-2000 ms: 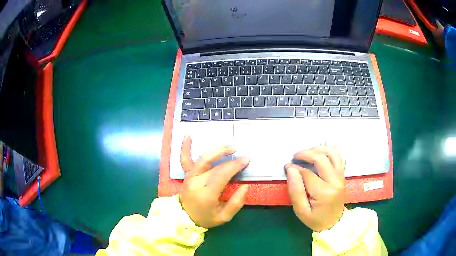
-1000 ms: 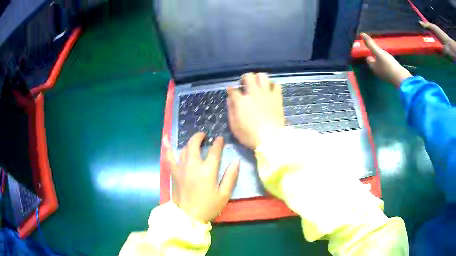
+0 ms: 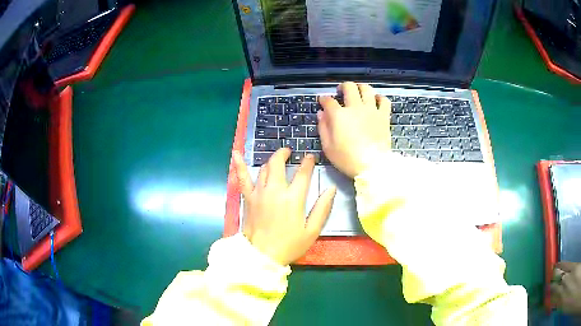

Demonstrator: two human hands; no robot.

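Observation:
The open silver-grey laptop (image 3: 446, 130) lies on a red tray (image 3: 347, 251) in front of me. Its screen (image 3: 363, 28) shows a dark text window and a white window with a coloured triangle. My left hand (image 3: 277, 204) rests over the left palm rest, fingers spread, with fingertips on the bottom keyboard rows. My right hand (image 3: 355, 130) lies across the middle of the keyboard, fingertips at the upper key rows. Neither hand grips anything. My right sleeve covers part of the touchpad and right palm rest.
Laptops on red trays (image 3: 66, 159) stand at the left, with a thin blue cable (image 3: 53, 255). Another red tray (image 3: 549, 51) is at the top right. At the right edge another person's hand (image 3: 566, 286) touches a tray with a silver slab (image 3: 570, 204).
Since two seconds ago both hands have moved up from the palm rest, the right onto the keyboard. The screen now shows the coloured triangle. The blue-sleeved arm has left the upper right; a tray appears at right.

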